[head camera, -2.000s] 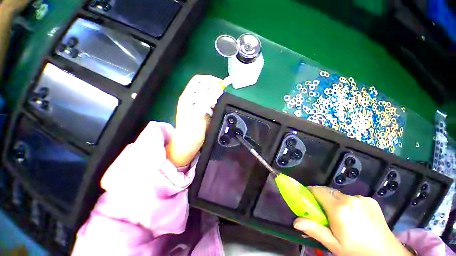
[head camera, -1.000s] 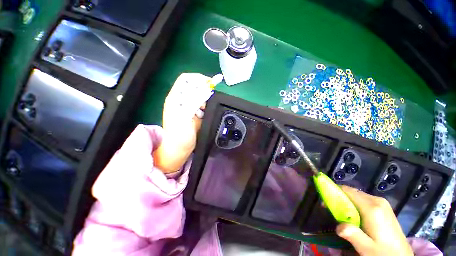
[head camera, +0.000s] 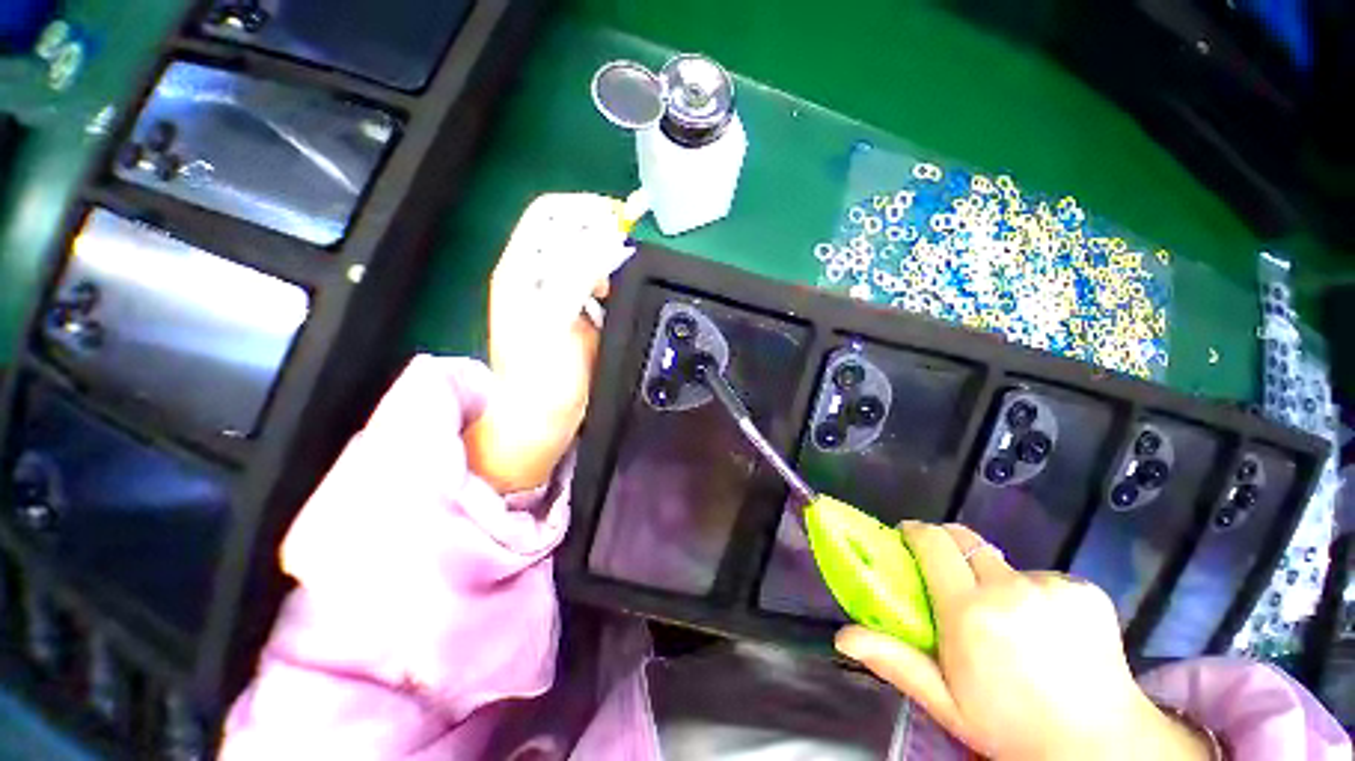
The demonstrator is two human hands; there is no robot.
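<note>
A black foam tray holds several dark phone back covers, each with a rounded camera area at its upper end. My right hand holds a hand tool by its lime-green handle. The tool's thin metal shaft points up-left, its tip at the camera area of the leftmost cover. My left hand is at the tray's upper left corner, its fingers curled around a thin swab with a yellow part. The fingertips are partly washed out by glare.
A white dispenser bottle with an open round lid stands behind the tray. Tiny yellow-white and blue rings lie piled behind it. Clear strips with dark circles lie at the right. Another black tray with phone covers stands at the left.
The green-handled tool moved off the leftmost cover to near the second one, then back left, its tip now at the leftmost camera area. My left hand stays at the tray corner.
</note>
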